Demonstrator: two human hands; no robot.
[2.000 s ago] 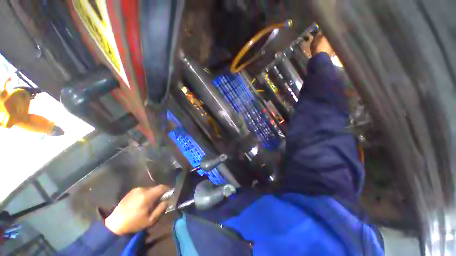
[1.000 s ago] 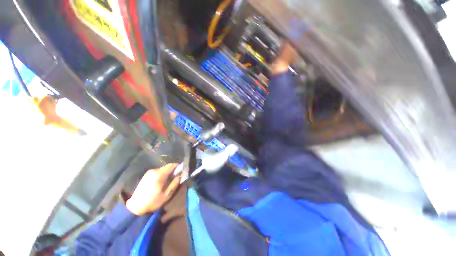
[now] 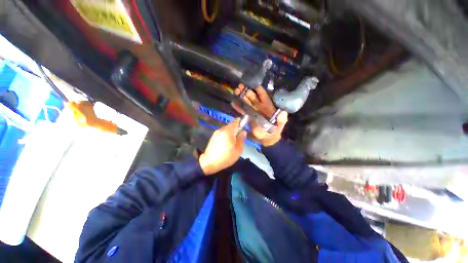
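Observation:
Two grey, knobbly rounded pieces, the nearer-left one [image 3: 256, 75] and the right one [image 3: 296, 95], stand out from a narrow metal bar [image 3: 255, 116]. My right hand [image 3: 271, 128] is closed round the bar from below and to the right, fingers partly behind it. My left hand [image 3: 223, 148] is against the bar's left side, thumb and fingers closed on a short silver piece [image 3: 242, 125]. Whether that piece is joined to the bar I cannot tell. The hands nearly touch, in front of my jacket. The image is somewhat blurred.
A red-framed machine door [image 3: 154, 87] with a black handle [image 3: 124, 70] is at upper left. Behind the hands is the dark mould area with a steel bar [image 3: 205, 59] and blue crate mesh [image 3: 238, 45]. A yellow tool [image 3: 95, 119] lies on the white table [image 3: 102, 169] at left.
My right hand has come down out of the mould area to the metal bar. My left hand and the grey pieces have moved right and up in the view. The view has shifted, showing more table.

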